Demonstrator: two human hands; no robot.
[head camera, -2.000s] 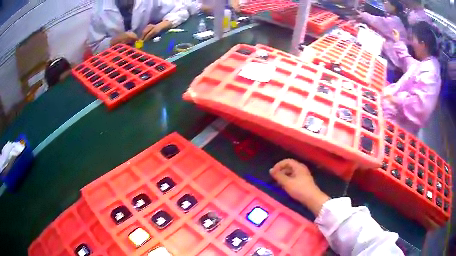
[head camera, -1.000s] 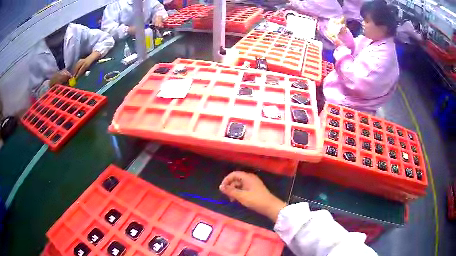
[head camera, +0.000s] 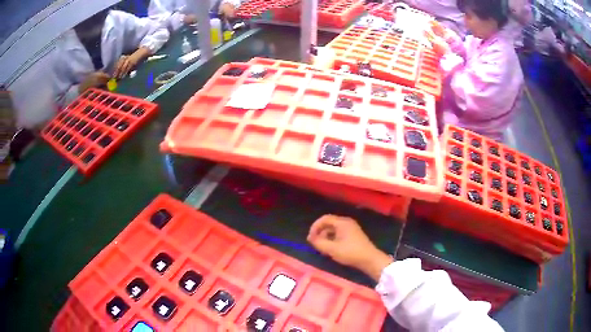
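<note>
A red tray (head camera: 214, 243) with square pockets lies in front of me, overlapping another red tray at lower left. It holds several dark smartwatch units (head camera: 190, 281) with small white marks. One unit (head camera: 282, 286) glows white, and another (head camera: 142, 326) at the bottom edge glows blue. My right hand (head camera: 340, 241) is bare, in a pale sleeve, above the dark bench beyond the tray's far right side. Its fingers are curled in towards the thumb; no object shows in it. My left hand is not in view.
Large tilted red tray (head camera: 259, 139) on a stack, with a white slip (head camera: 251, 96) and some units. Filled tray stack (head camera: 499, 188) at right. Another filled tray (head camera: 100, 126) at left. Blue line (head camera: 282, 242) beside my hand. Person in pink (head camera: 486, 78) at upper right; others across the bench.
The view has swung right, then slightly back left. My right hand stays curled beside the tray. The bottom lit unit has gone from yellowish white to blue; the other from blue-edged to plain white.
</note>
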